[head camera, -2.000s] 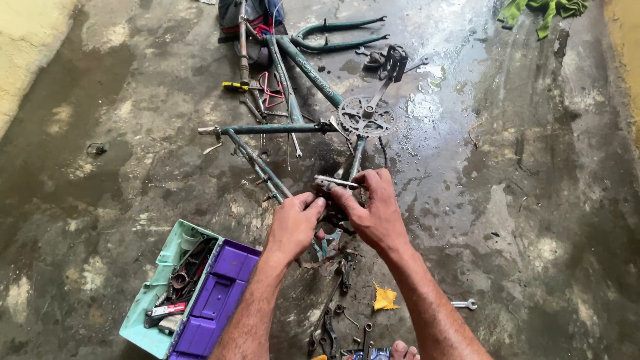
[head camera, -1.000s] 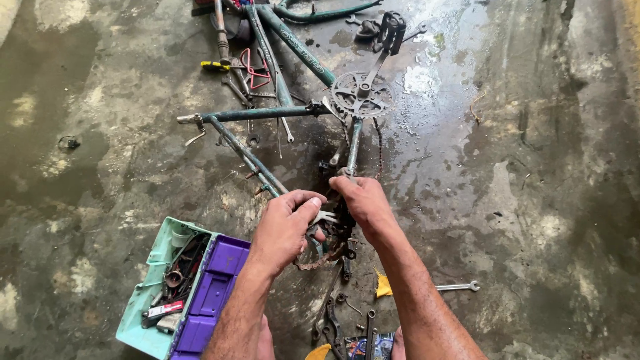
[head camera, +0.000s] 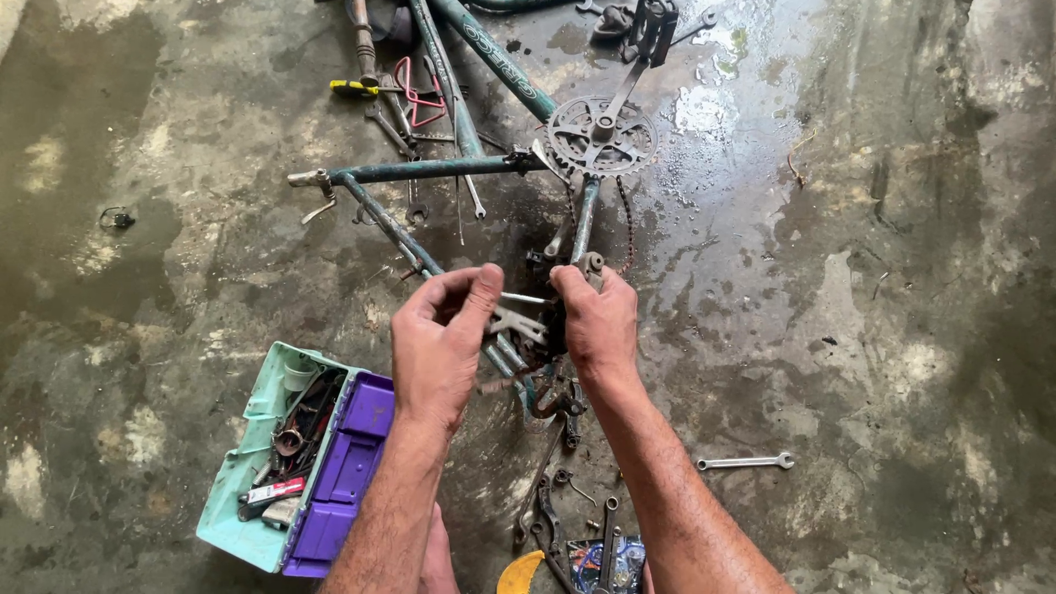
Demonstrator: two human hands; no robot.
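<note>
A green bicycle frame (head camera: 429,167) lies on the wet floor, its crankset (head camera: 603,136) on top and a rusty chain (head camera: 630,223) hanging at its side. My left hand (head camera: 441,342) holds a grey metal part with a forked end (head camera: 521,323), thumb raised; a thin silver rod (head camera: 526,298) shows between my hands. Closed around a grey metal bicycle part (head camera: 592,266), my right hand (head camera: 600,318) is beside the frame's rear tube (head camera: 586,219). The dark parts between my hands are too cluttered to tell apart.
A mint and purple toolbox (head camera: 340,487) with tools stands at lower left. One combination wrench (head camera: 745,463) lies at right. Near my feet are loose metal parts (head camera: 549,511) and a yellow piece (head camera: 520,573). A yellow-black screwdriver (head camera: 353,88) and a red bottle cage (head camera: 418,95) lie at upper left.
My left hand has risen slightly from the frame tubes, with the forked metal part now plainer in it. My right hand stays by the rear tube. The view has shifted closer.
</note>
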